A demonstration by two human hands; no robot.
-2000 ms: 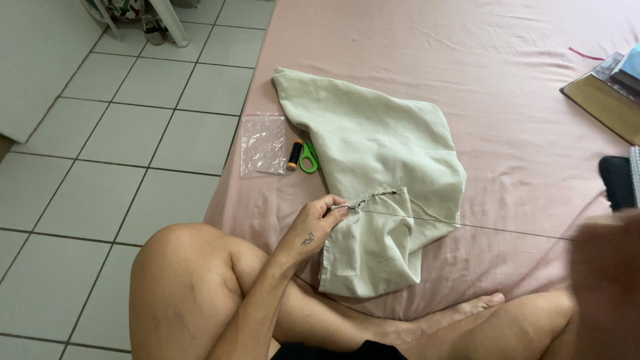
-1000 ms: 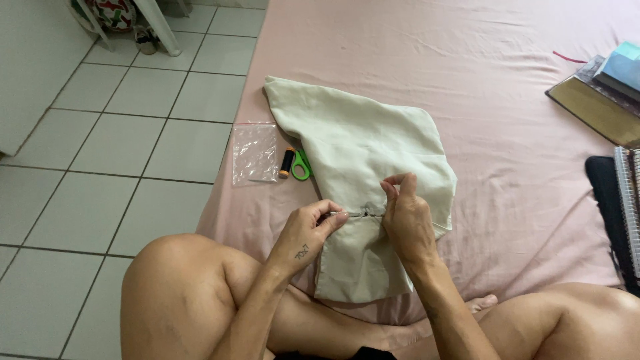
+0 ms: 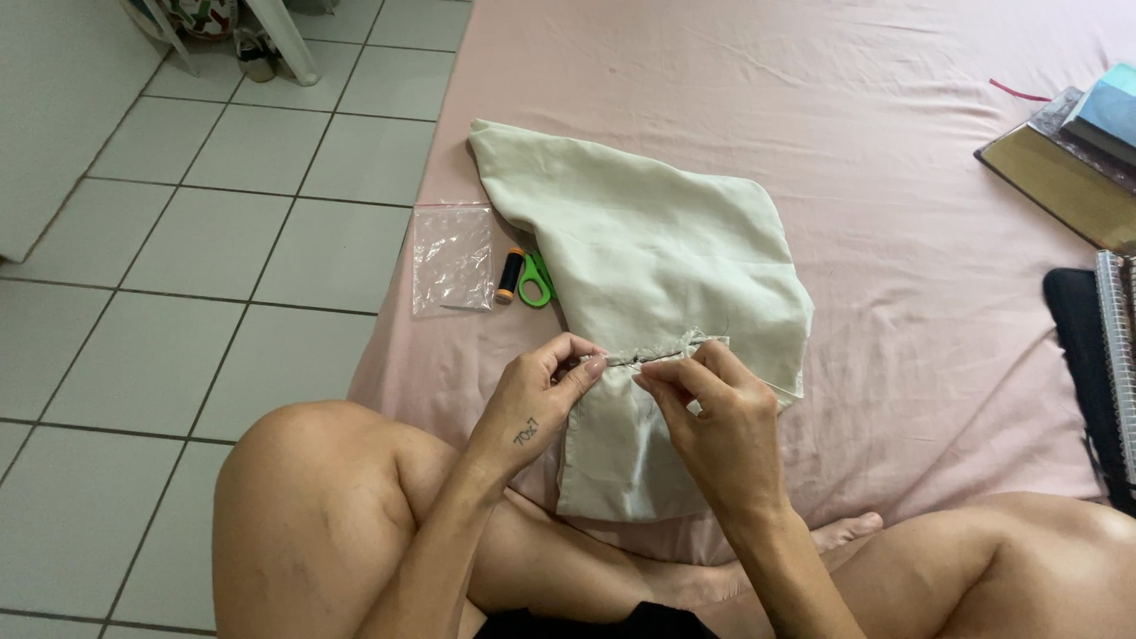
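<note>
A pale cream fabric piece point(image 3: 657, 231) lies on a pink bed sheet, its lower part folded, with a frayed edge and dark stitches along the fold. My left hand point(image 3: 550, 390) pinches that edge at its left end between thumb and fingertips. Close by on the right, my right hand point(image 3: 719, 408) has thumb and forefinger pinched together at the stitched edge; a needle between them cannot be made out. Left of the fabric lie green-handled scissors point(image 3: 535, 282), partly under it, a spool of black thread point(image 3: 509, 275) and a clear plastic zip bag point(image 3: 452, 259).
Books point(image 3: 1065, 164) lie at the upper right, with a spiral notebook point(image 3: 1116, 337) and a black case point(image 3: 1078, 355) below them. My bent legs frame the fabric in front. Beyond the bed's left edge are floor tiles point(image 3: 240, 240) and white furniture legs point(image 3: 286, 40).
Two seconds ago my right hand was far to the right with a thread stretched from the fabric; it has come back to the stitched edge. My left hand has stayed on the fabric.
</note>
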